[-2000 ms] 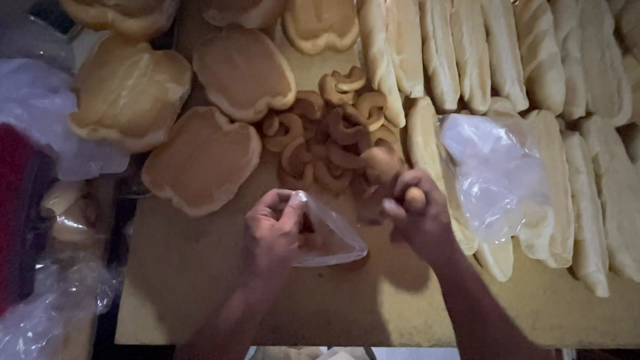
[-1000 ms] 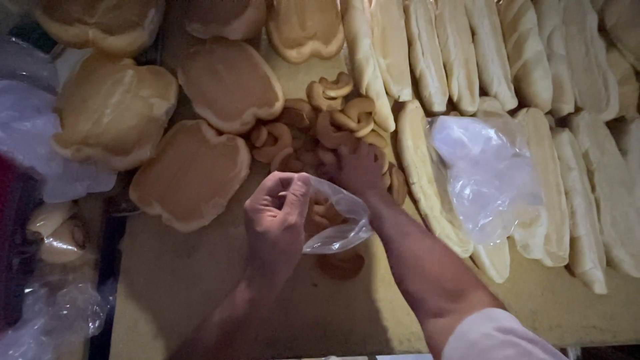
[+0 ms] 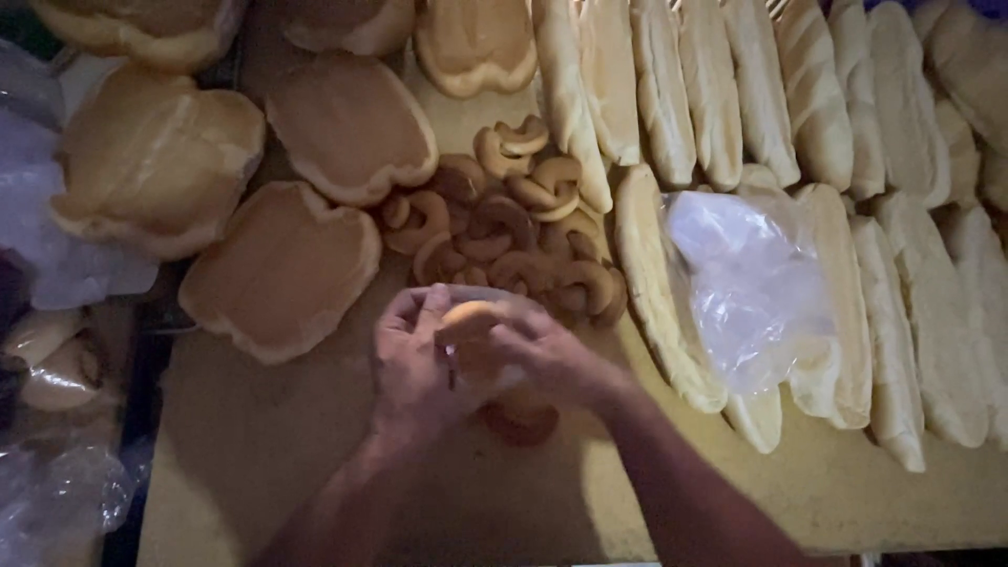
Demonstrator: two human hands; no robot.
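My left hand (image 3: 413, 354) grips the rim of a clear plastic bag (image 3: 500, 382) at the middle of the view. At the bag's mouth, my right hand (image 3: 543, 342) has its fingers on a crescent-shaped roll (image 3: 470, 315). Another curved roll (image 3: 520, 421) shows low down, at the bag's bottom end. Just beyond both hands lies a pile of small crescent-shaped rolls (image 3: 496, 228), some of them overlapping.
Large flat loaves (image 3: 279, 268) lie at the left of the board (image 3: 260, 457). Long loaves (image 3: 890, 339) stand in rows at the right, with clear plastic bags (image 3: 744, 291) on top of some. More plastic (image 3: 59, 488) and wrapped bread (image 3: 59, 370) are at the left edge.
My right hand has come back from the pile to the bag's mouth with a crescent roll. My left hand has kept hold of the bag.
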